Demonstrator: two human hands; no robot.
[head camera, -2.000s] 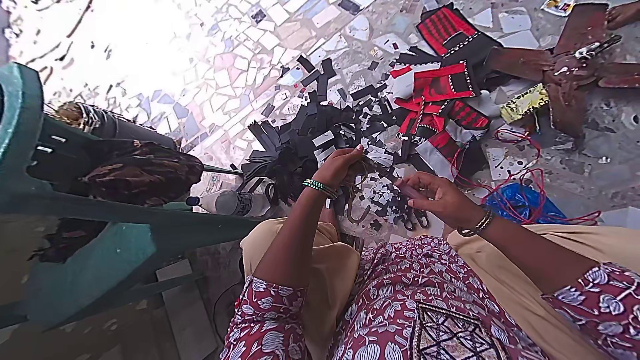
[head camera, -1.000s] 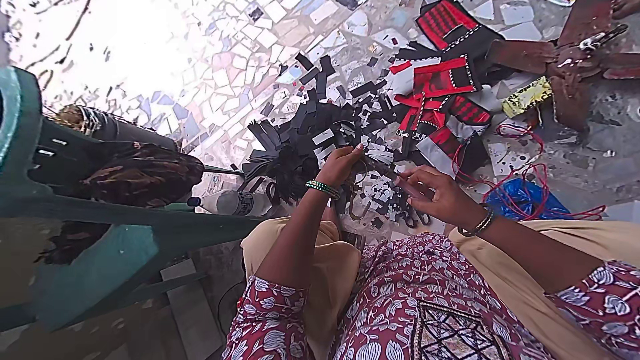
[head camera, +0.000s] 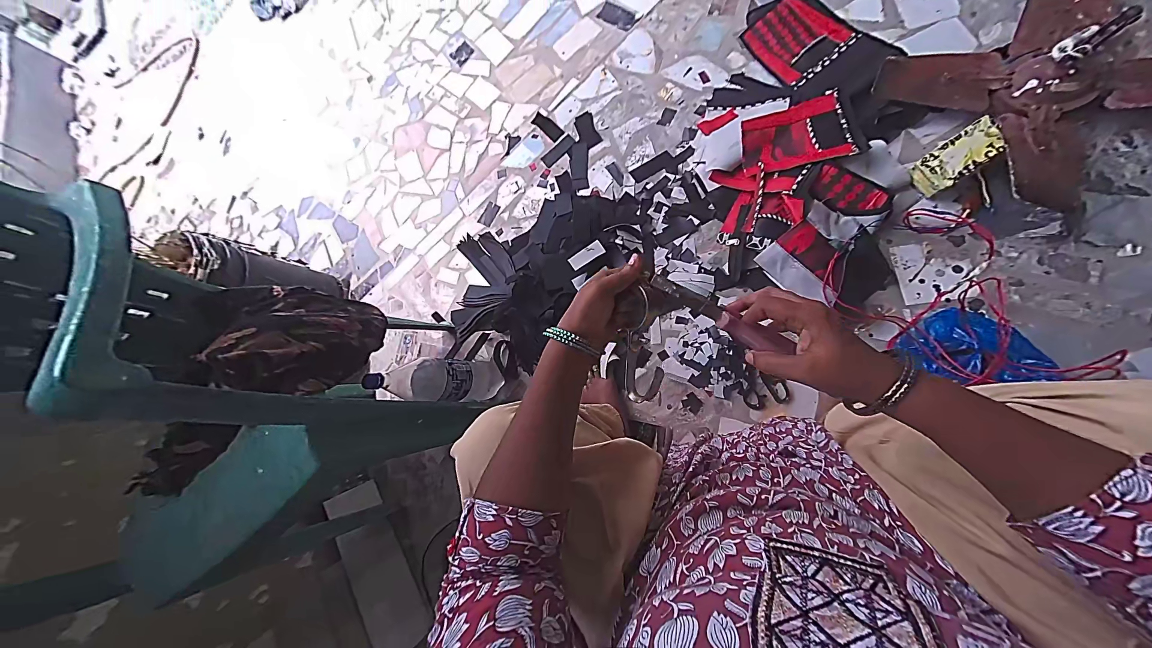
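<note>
My left hand (head camera: 605, 304), with a beaded bracelet at the wrist, is closed around something dark with a metal ring; its exact kind is unclear. My right hand (head camera: 796, 342) pinches a dark reddish-brown piece (head camera: 756, 335) between thumb and fingers. A thin dark strip or blade (head camera: 684, 295) spans the gap between both hands. Under and beyond them lie a heap of black strips (head camera: 549, 243) and many small black and white cut pieces (head camera: 697, 355). Scissor-like metal handles (head camera: 637, 378) show below my left hand.
Red and black patterned pieces (head camera: 801, 130) lie at the upper right, near a brown fan-like stand base (head camera: 1035, 85) and a yellow packet (head camera: 958, 155). Red cord (head camera: 976, 297) tangles over a blue plastic bag (head camera: 972, 346). At left are a green plastic chair (head camera: 85, 297) and a bottle (head camera: 441, 380).
</note>
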